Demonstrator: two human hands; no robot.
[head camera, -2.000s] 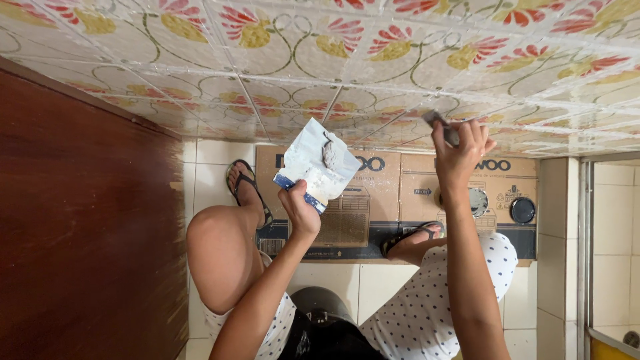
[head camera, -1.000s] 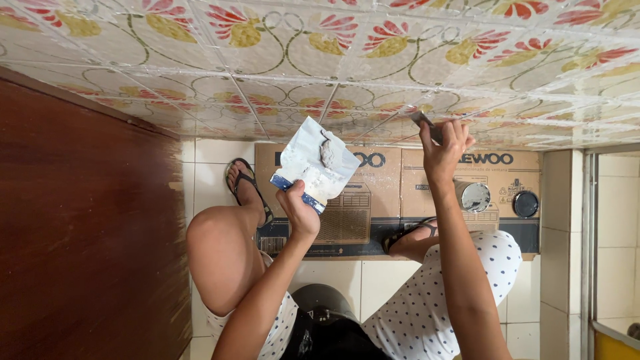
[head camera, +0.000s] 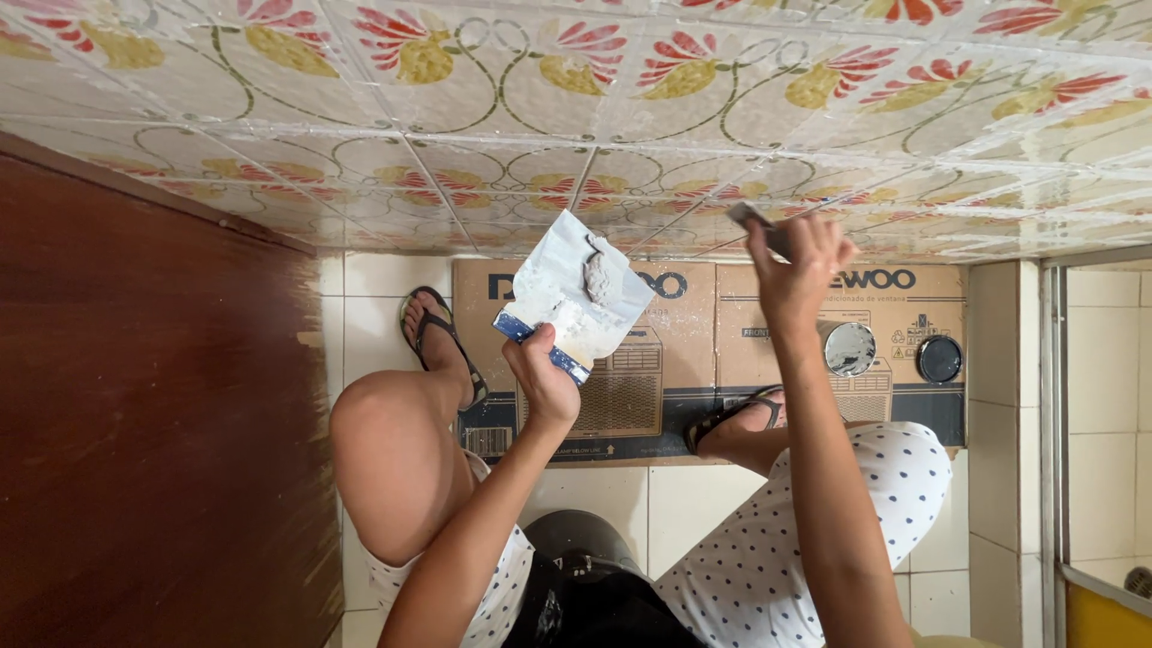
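Observation:
My left hand (head camera: 544, 373) grips the blue edge of a wide spreader blade (head camera: 580, 315), its pale face smeared white, with a grey-white lump of paste (head camera: 597, 277) on it. In my right hand (head camera: 801, 270) is a small putty knife (head camera: 760, 229), slightly blurred, its blade tip close to the flower-patterned wall tiles (head camera: 594, 171); whether it touches them I cannot tell. White streaks and smears lie along the tile joints. Below my right forearm stands an open can (head camera: 849, 349) with white-grey residue, and its dark round lid (head camera: 940, 358) lies beside it.
Flattened cardboard (head camera: 576, 454) covers the floor tiles under my sandalled feet. A dark brown wooden panel (head camera: 153, 405) rises on the left. To the right are a tiled ledge (head camera: 994, 378) and a metal frame (head camera: 1048, 405). A black bucket-like object (head camera: 580, 531) stands between my legs.
My right hand with the putty knife has moved left along the wall over the earlier frames. My left hand keeps its hold on the spreader in about the same place.

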